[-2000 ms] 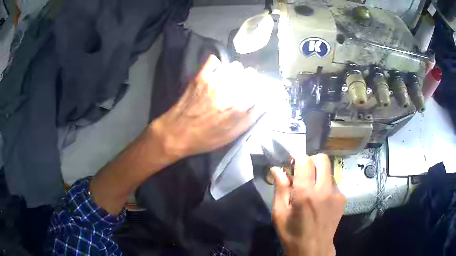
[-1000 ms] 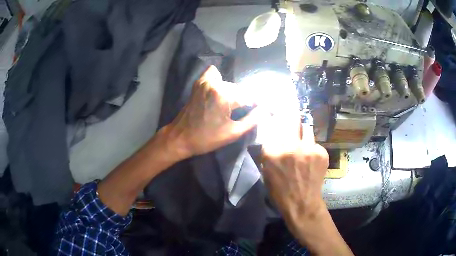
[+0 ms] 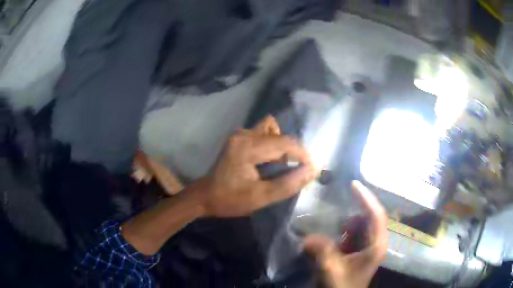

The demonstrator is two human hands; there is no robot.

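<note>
The grey cloth panel [image 3: 281,95] runs from the pale table down under my left hand, with a paler piece [image 3: 281,250] hanging low in the middle. My left hand [image 3: 253,171] pinches the grey cloth between thumb and fingers, left of the glare. My right hand [image 3: 357,239] is blurred and cut off by the bottom edge, its thumb and forefinger apart. A dark reddish shape lies between them, too blurred to name. The overlock machine [image 3: 472,152] is at the right, blurred, its needle area lost in glare.
A grey work pile [image 3: 112,101] covers the upper left of the pale table [image 3: 191,124]. A tan crumpled strip [image 3: 163,174] shows at the table edge, left. The yellow-framed opening [image 3: 413,232] is right of my right hand. A white sheet [image 3: 498,239] is at the right edge.
The view has turned, so the machine sits further right. Both hands are now left of the needle area, away from the brightest glare. My right hand's thumb and forefinger have spread apart.
</note>
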